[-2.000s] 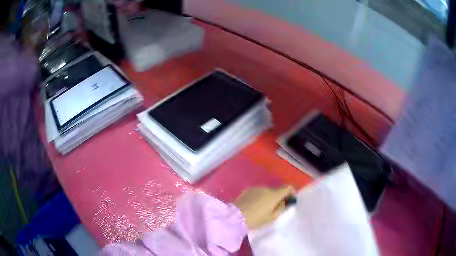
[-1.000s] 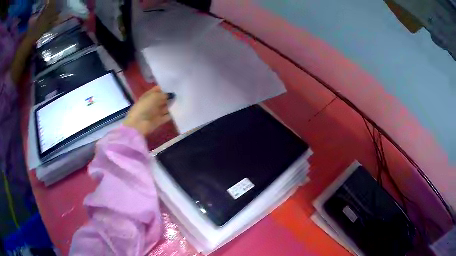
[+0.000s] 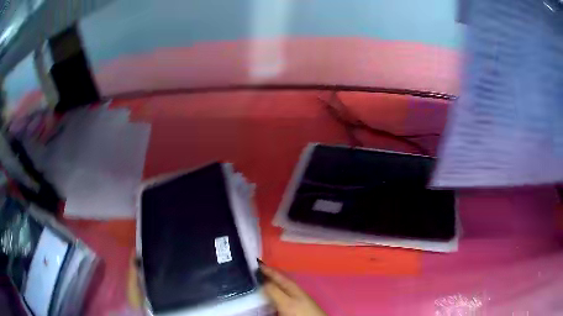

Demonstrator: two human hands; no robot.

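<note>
A stack of dark tablets with white sheets [image 3: 191, 237] is in front of me, left of centre, and looks blurred. The top tablet has a small white label. My left hand [image 3: 134, 285] shows only as a sliver at the stack's left edge. My right hand [image 3: 289, 295] is at its lower right edge, with a black cot on a fingertip. The two hands hold the stack between them; most of their fingers are hidden or cut off by the lower frame edge.
A dark tablet on white sheets [image 3: 370, 203] lies to the right, with thin cables [image 3: 364, 128] behind. White sheets [image 3: 102, 163] lie back left. A stack with a lit tablet [image 3: 46, 268] is at far left. A written sheet [image 3: 506, 105] hangs at right.
The white sheet carried by my left hand has been let go at the sheets on the left. Both hands are now at the stack, which is turned in view. The view has swung right.
</note>
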